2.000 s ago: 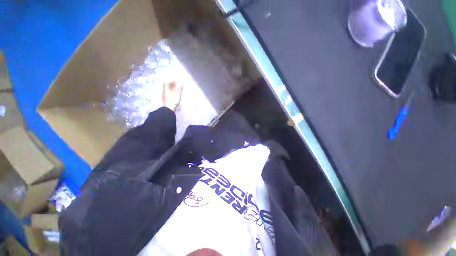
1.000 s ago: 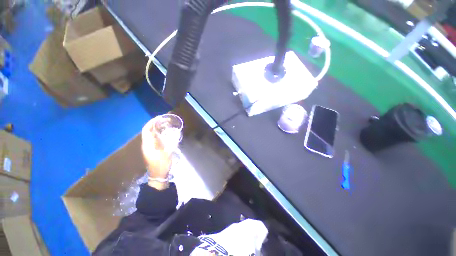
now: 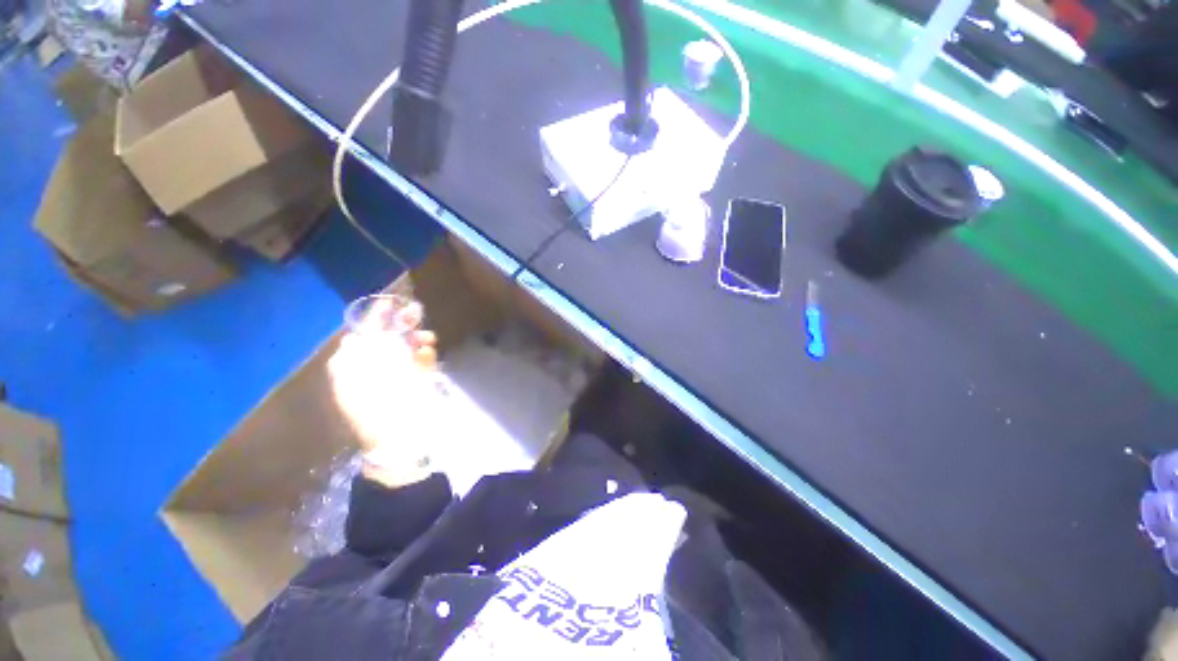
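Note:
My left hand (image 3: 377, 394), overexposed, is raised above the open cardboard carton (image 3: 246, 478) with its fingers around a clear plastic cup (image 3: 375, 310). The cup's round rim shows at the top of the hand. Glittery clear covers (image 3: 330, 504) and a white sheet (image 3: 472, 433) are inside the carton. My right hand cannot be made out; only a small tan patch, too cut off to identify, shows at the lower right edge.
The dark bench holds a white device (image 3: 633, 162), pale unit (image 3: 683, 230), phone (image 3: 753, 247), blue-handled tool (image 3: 814, 325), black tumbler (image 3: 909, 213) and pale units (image 3: 1163, 501) at the right edge. A ribbed hose (image 3: 424, 91) hangs above. Cartons (image 3: 207, 136) stand upper left.
My left hand has come up out of the carton's covers with a clear cup, then shifted slightly left. The view has swung, showing more of the bench and the pale units at right.

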